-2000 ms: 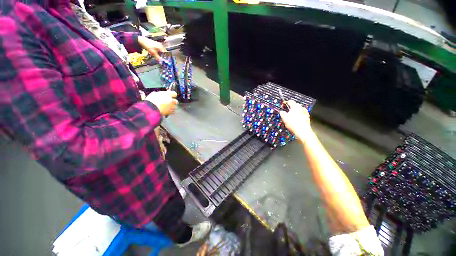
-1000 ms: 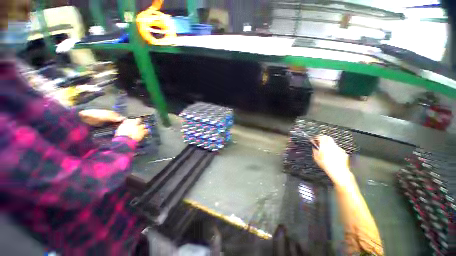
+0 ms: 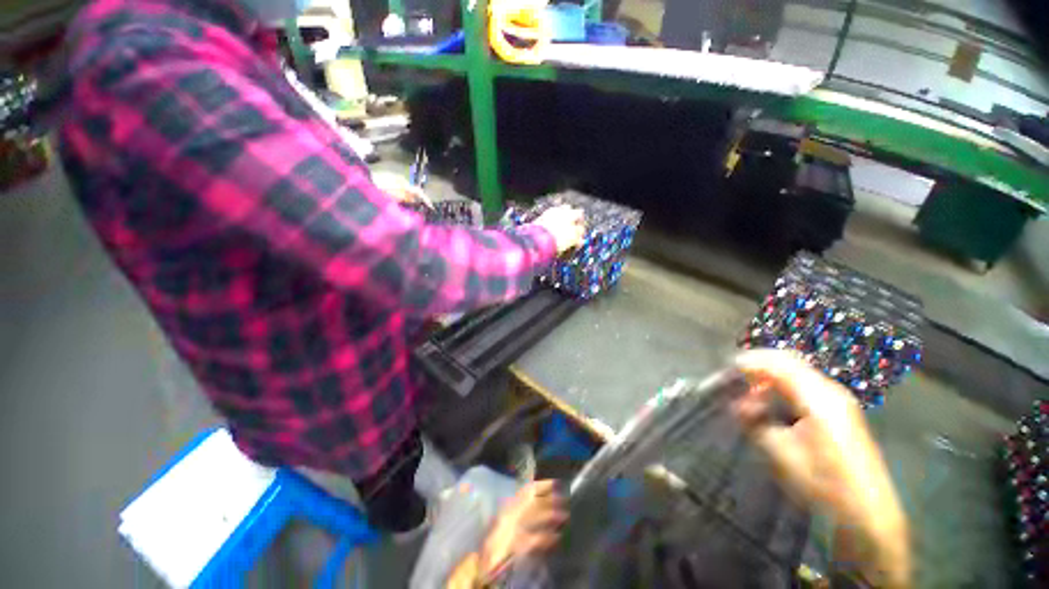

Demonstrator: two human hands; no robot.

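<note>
A dark, thin PCB panel (image 3: 673, 420) is tilted in front of me at the bench's front edge, blurred. My right hand (image 3: 811, 420) has its fingers closed on the panel's upper right end. My left hand (image 3: 531, 524) is low, by the panel's lower left end. It is blurred, and whether its fingers grip the panel cannot be told. Racked panels (image 3: 834, 328) with blue, red and white parts stand upright behind my right hand. Whether my right palm also holds a tool is hidden.
A person in a pink-black checked shirt (image 3: 265, 230) stands at left, one hand on another block of racked panels (image 3: 598, 247). A black slotted rack (image 3: 489, 339) extends from that block. More boards (image 3: 1030, 489) are at the right edge. A blue stool (image 3: 282, 518) is lower left. A green post (image 3: 483, 138) rises behind.
My right hand has come from the racked panels towards me and now holds a panel. My left hand has come into view. The other person's hand has moved onto the middle block. The view has shifted.
</note>
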